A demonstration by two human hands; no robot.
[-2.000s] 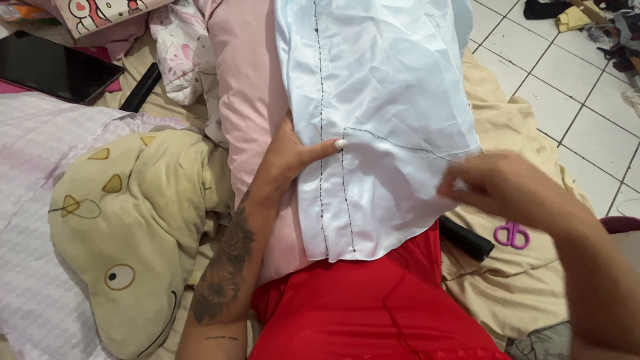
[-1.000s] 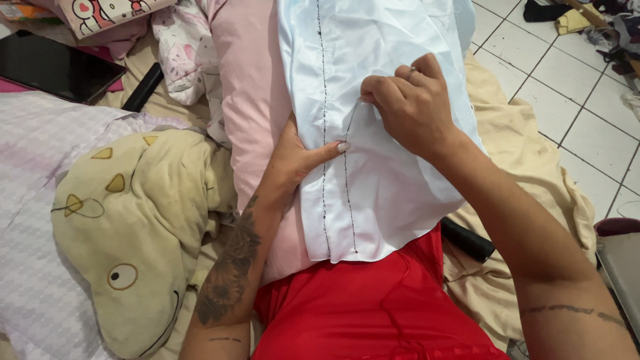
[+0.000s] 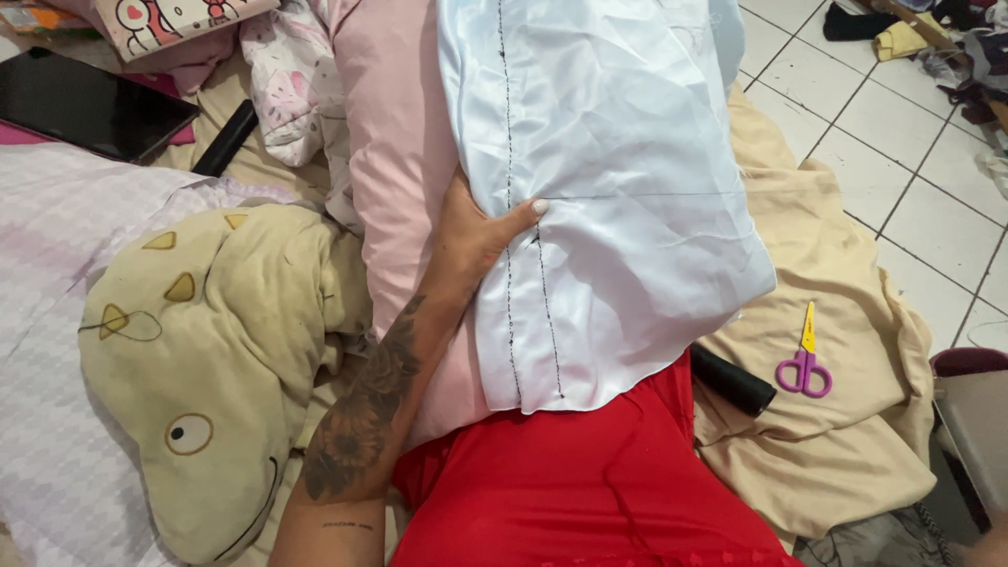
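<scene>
Pale blue satin fabric [image 3: 630, 260] lies over a pink cushion [image 3: 394, 126] and the upper part of red clothing. My left hand [image 3: 480, 228] grips its left edge, thumb on top at the upper end of a short row of dark stitches. A longer row of dark stitches [image 3: 509, 142] runs beside it, passing under the thumb. From near the thumb tip a dark thread [image 3: 654, 194] stretches right across the satin. My right hand is out of view; only blurred skin shows at the lower right corner. No needle can be made out.
Purple-handled scissors [image 3: 805, 362] and a black cylinder [image 3: 732, 382] lie on beige cloth at right. At left are a dinosaur-shaped plush [image 3: 189, 370], a phone [image 3: 87, 102] and another black cylinder [image 3: 228, 138]. Clothes [image 3: 906, 35] lie on the tiled floor.
My right hand was above the satin, right of my left thumb, and has left the view. The thread now stretches to the right. My left hand keeps its hold.
</scene>
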